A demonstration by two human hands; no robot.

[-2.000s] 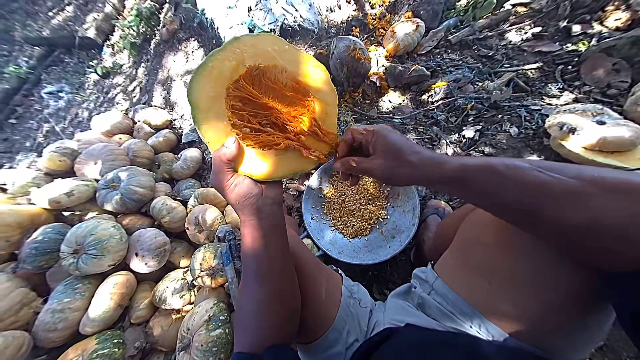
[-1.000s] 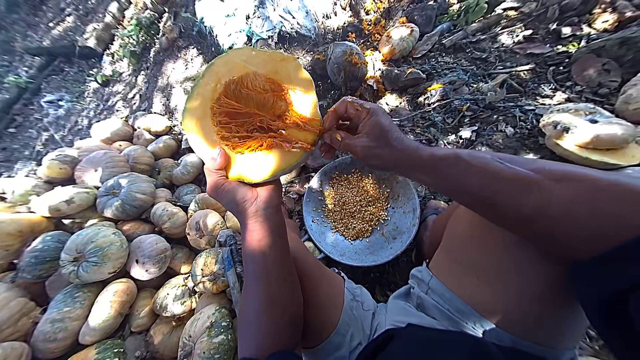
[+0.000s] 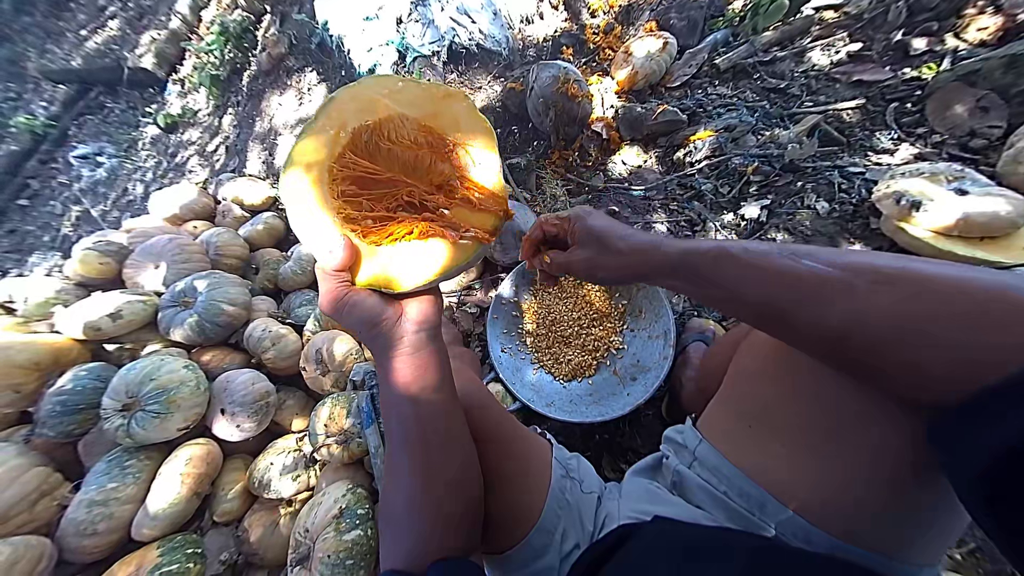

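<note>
My left hand (image 3: pixel 376 308) holds a halved pumpkin (image 3: pixel 316 192) from below, its cut face toward me, with orange fibres in the hollow. Over the upper left rim of a round metal pan (image 3: pixel 636 384) is my right hand (image 3: pixel 580 246), fingers pinched together with a small yellowish bit at the fingertips; whether it is a seed or pulp I cannot tell. A heap of pale pumpkin seeds (image 3: pixel 572 328) lies in the pan, which rests on the ground between my legs.
A large pile of whole pumpkins (image 3: pixel 156 398) fills the left side. Pumpkin pieces (image 3: pixel 948 200) lie at the far right. Beyond the pan are a brown husk-like object (image 3: pixel 558 100), a pale pumpkin (image 3: pixel 644 60), dry leaves and twigs. My sandalled foot (image 3: pixel 692 356) is right of the pan.
My right hand has moved from beside the pumpkin's cut edge down to the pan's rim. The pumpkin half stays in my left hand.
</note>
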